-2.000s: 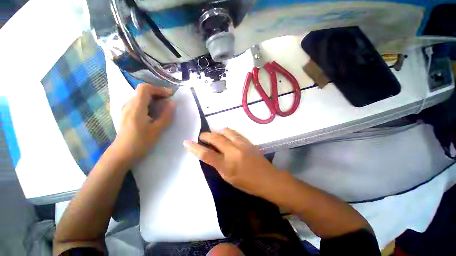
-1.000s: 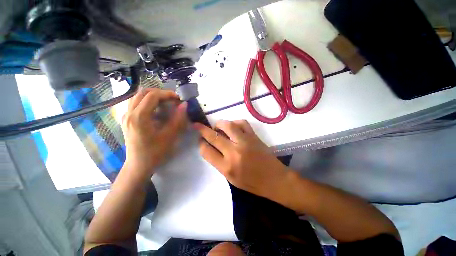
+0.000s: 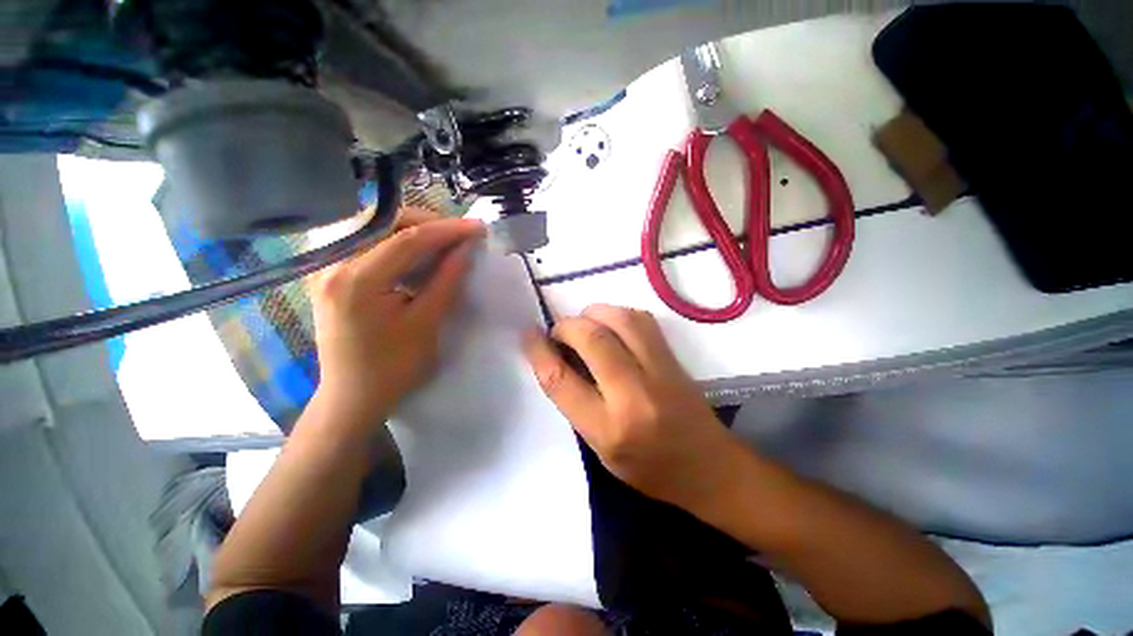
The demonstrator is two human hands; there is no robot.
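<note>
A white panel (image 3: 497, 460) runs from under the sewing machine's metal parts (image 3: 503, 186) down over the table edge to my lap. A dark strip (image 3: 609, 509) lies along its right edge. My left hand (image 3: 391, 304) is on the panel's upper left, thumb and fingers close together beside the machine parts; whether it pinches the fabric is hidden. My right hand (image 3: 621, 385) rests at the panel's right edge, its fingertips on the dark strip, fingers bent. The needle is hidden. A plaid piece (image 3: 249, 336) lies left of my left hand.
Red-handled scissors (image 3: 748, 236) lie on the white table (image 3: 857, 311) right of the needle area. A black phone (image 3: 1031, 149) and a brown tab (image 3: 919, 162) lie farther right. A grey knob (image 3: 249, 155) and metal rod (image 3: 186, 304) overhang the left. Grey-white panels (image 3: 919, 447) hang below the table.
The view has moved closer and shifted under the machine head. The dark strip end seen between my hands a second ago no longer shows, and white panel lies there. Both hands stay at the panel.
</note>
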